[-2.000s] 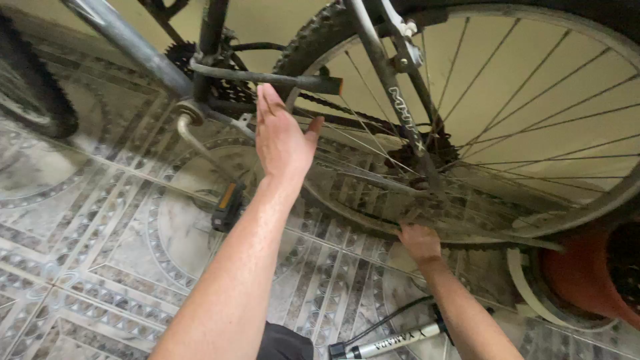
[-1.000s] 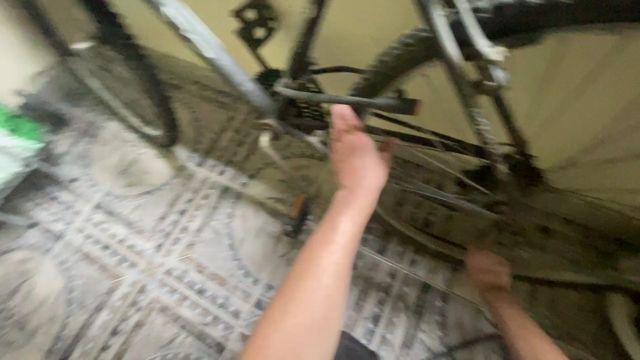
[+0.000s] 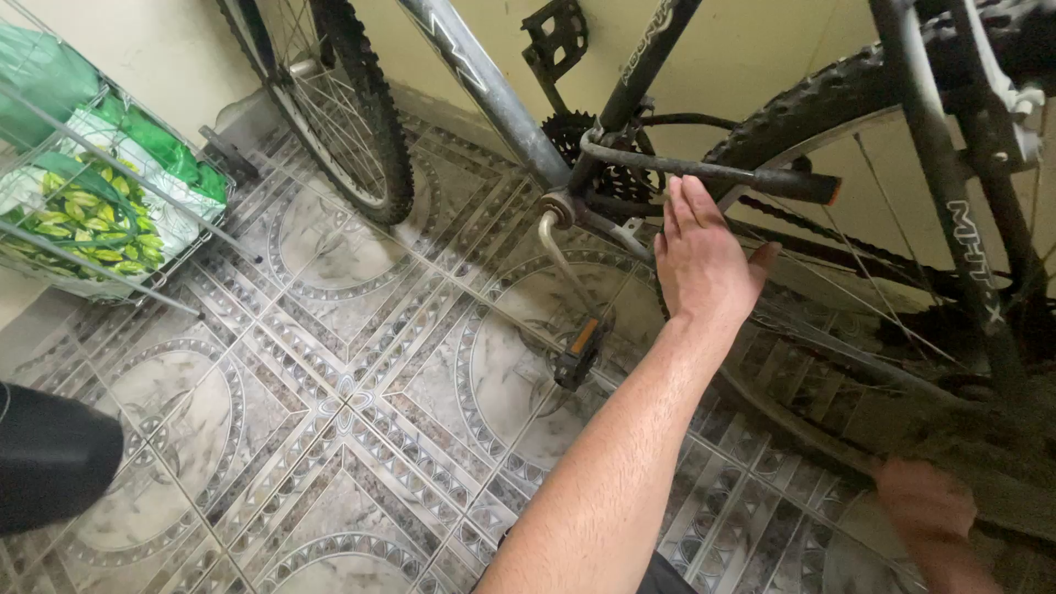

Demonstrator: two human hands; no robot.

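Note:
A bicycle stands against the wall, its silver-and-black frame (image 3: 483,82) reaching across the upper part of the view. My left hand (image 3: 705,256) is flat with its fingers extended, fingertips at the underside of a kickstand-like bar with a black end (image 3: 718,167); the exact contact is unclear. Behind it are the chainrings (image 3: 606,153) and the knobby rear tyre (image 3: 792,103). Below hangs a crank with a black pedal (image 3: 582,355). At the lower right, my right hand (image 3: 924,499) is blurred, with curled fingers at the bottom of the rear wheel; its grip is unclear.
The front wheel (image 3: 388,165) stands at the upper left. A wire rack (image 3: 173,272) holding green and white bags (image 3: 165,157) is at the far left. A dark rounded object (image 3: 54,458) enters at the left edge. Patterned tiles (image 3: 346,404) cover the floor.
The view has swung left, bringing in the rack and bags; the hand pump seen two seconds ago is out of view. My hands stay near the same bicycle parts.

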